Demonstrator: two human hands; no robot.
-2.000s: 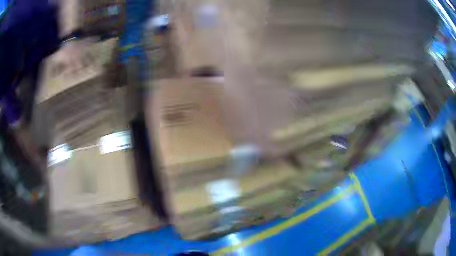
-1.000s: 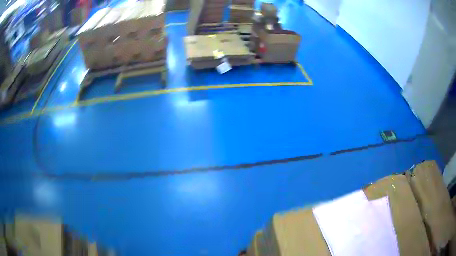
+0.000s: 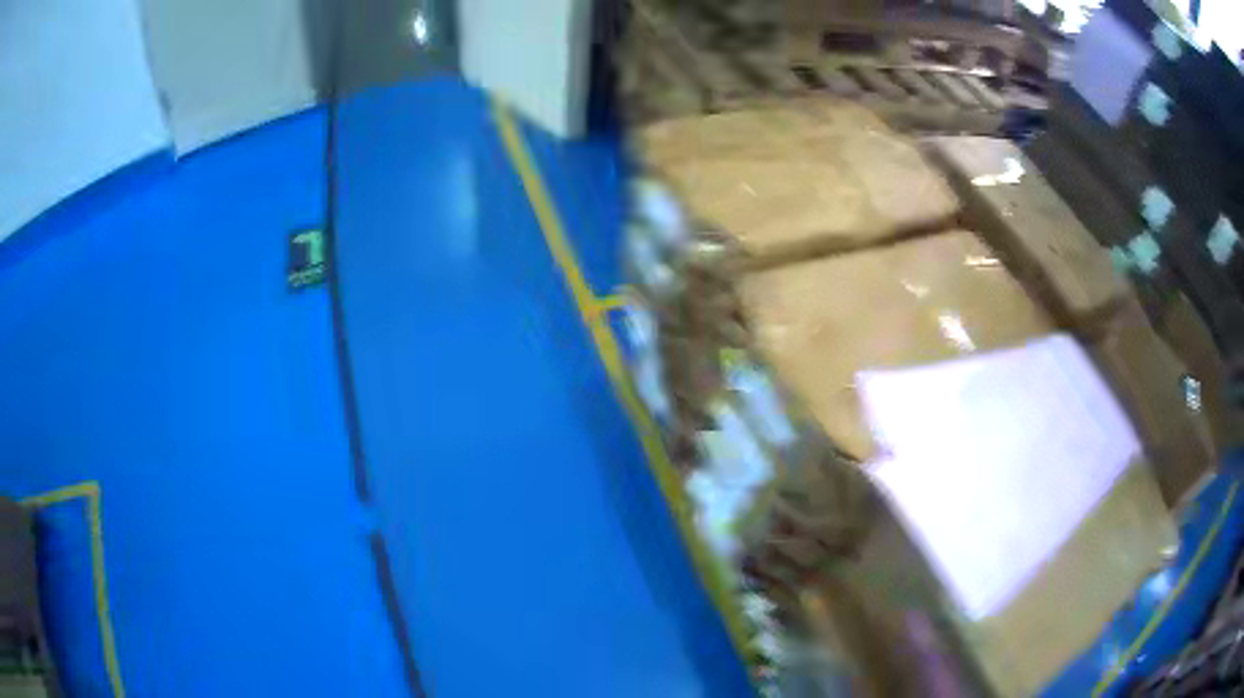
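Observation:
Neither of my hands is in the picture. Nearest in front of me, at the right, stand brown cardboard cartons (image 3: 894, 307) packed side by side. White sheets of paper (image 3: 1003, 464) lie on top of them. Shiny tape or film reflects light on the carton tops. The carton sides facing the floor carry several pale labels (image 3: 737, 457), blurred and not readable.
Blue floor (image 3: 464, 450) with a dark line and yellow lines runs down the left and middle. A small green-and-dark floor marker (image 3: 308, 259) lies by the dark line. White walls (image 3: 232, 68) stand at upper left. More stacked cartons with labels (image 3: 1160, 150) are at upper right.
The view has swung right. The cartons with the white paper, at lower right before, now fill the right side. The pallets of cartons across the floor have left the view.

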